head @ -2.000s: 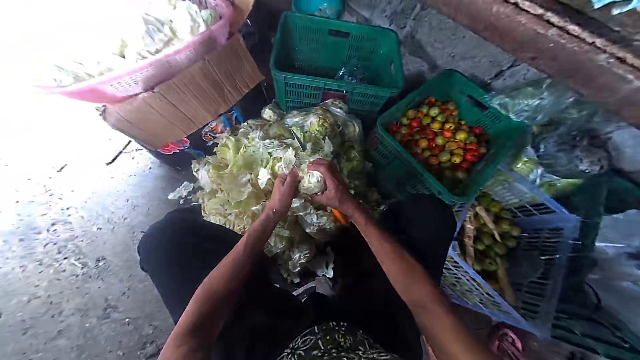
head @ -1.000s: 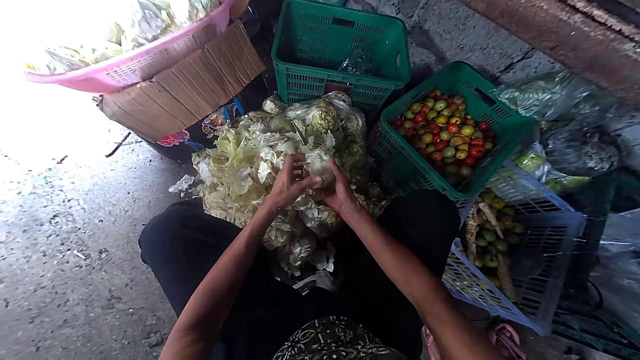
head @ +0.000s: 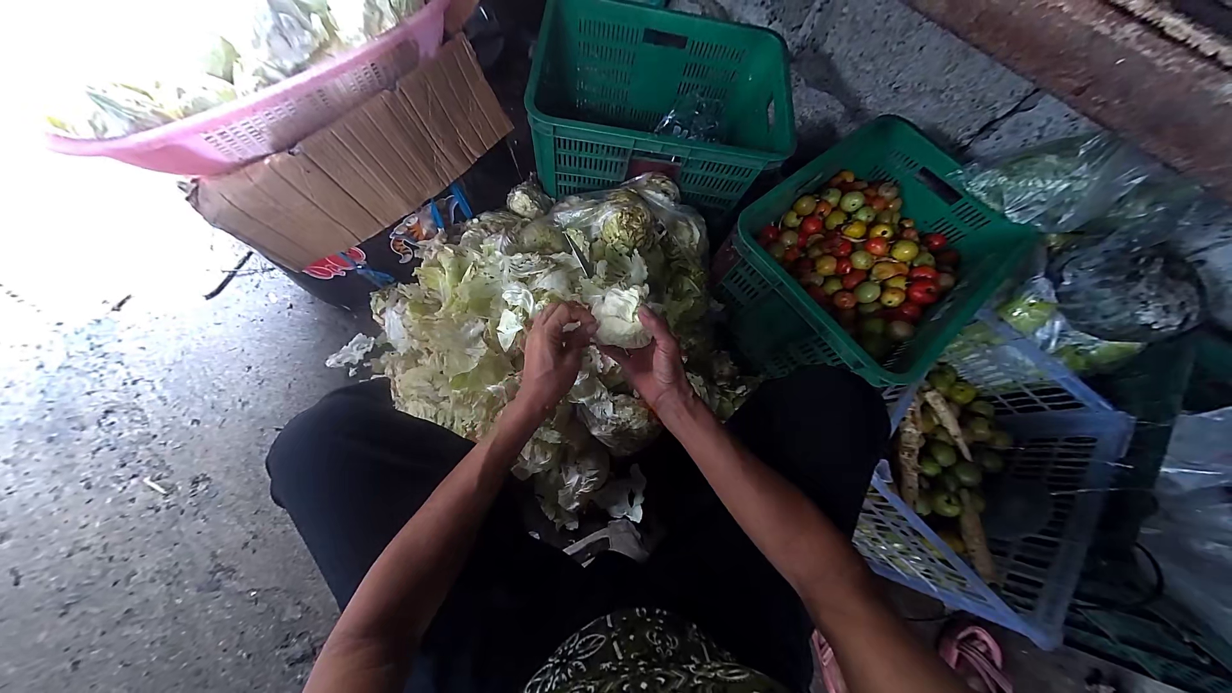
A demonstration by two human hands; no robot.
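Note:
My right hand point(head: 656, 364) holds a small pale head of leafy vegetable point(head: 621, 316), likely cabbage or lettuce, cupped from its right side and below. Against its left side is my left hand point(head: 560, 348), with curled fingers; whether they pinch a leaf is too small to tell. Both hands are over a heap of loose, wilted pale-green leaves point(head: 452, 327) between my knees. Behind them, more heads in clear plastic point(head: 630, 226) lie on the heap. A knife-like dark blade point(head: 577, 252) rests among the leaves just beyond the held head.
Beyond the heap stands a green plastic crate point(head: 664, 144) with some clear plastic inside. Another green crate point(head: 818, 327) at the right holds red, yellow and green tomatoes point(head: 871, 250). Near my right knee, a pale blue crate point(head: 1088, 452) holds green produce and roots. A pink basket point(head: 279, 115) sits upper left on cardboard.
The head has stayed at my hands over the heap. My left hand's fingers have curled, and my right hand now lies more beneath the head, palm up.

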